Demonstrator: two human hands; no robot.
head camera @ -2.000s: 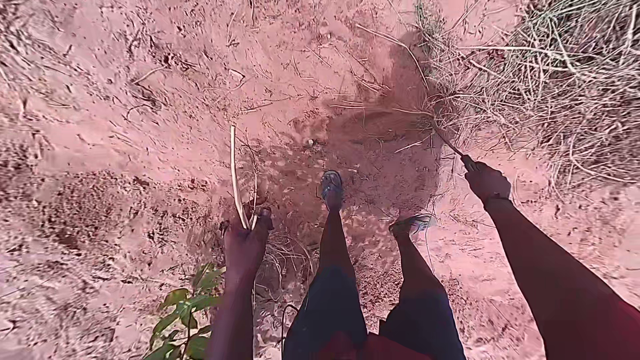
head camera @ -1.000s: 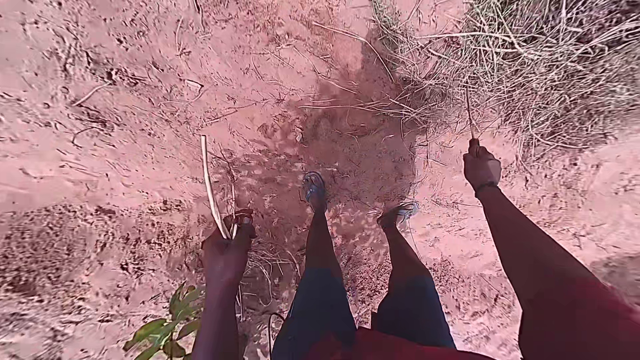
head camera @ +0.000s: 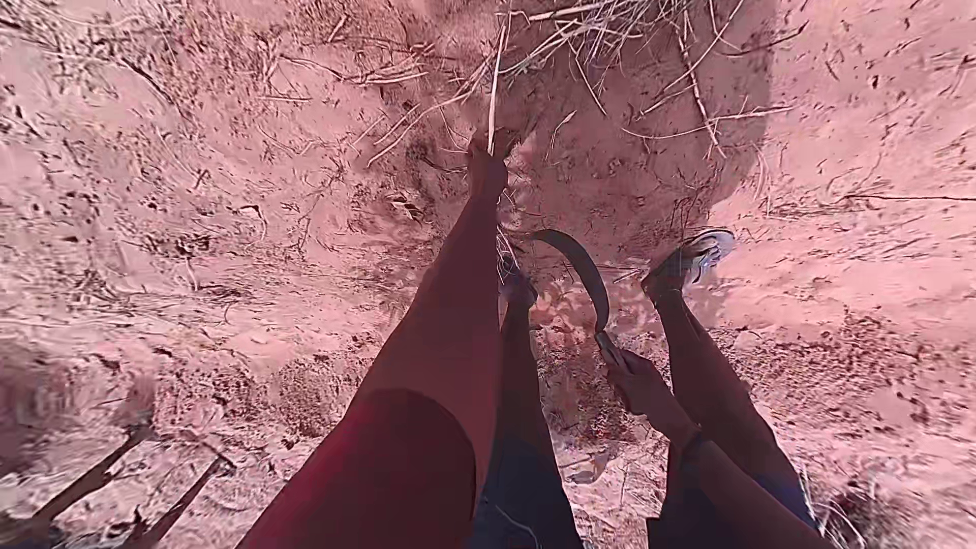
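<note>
My left hand (head camera: 488, 164) reaches far forward, closed around a thin pale stick (head camera: 497, 88) that points away from me. Some thin dry stems hang below that wrist. Nearer my body, my right hand (head camera: 639, 385) grips the handle of a sickle (head camera: 581, 263) with a curved dark blade. The blade arcs up and to the left, between my two feet, with its tip below and right of my left hand. The fingers of my left hand are in shade and partly blurred.
Dry twigs and grass stalks (head camera: 602, 23) lie on the reddish soil at the top. My shod right foot (head camera: 705, 255) stands right of the blade, my other foot (head camera: 518, 290) behind my left forearm. Dark branch-like shapes (head camera: 91, 476) show at the lower left.
My left hand has reached forward with the pale stick. My right hand, out to the right near the dry grass before, is now close to my legs with the sickle. The view has shifted.
</note>
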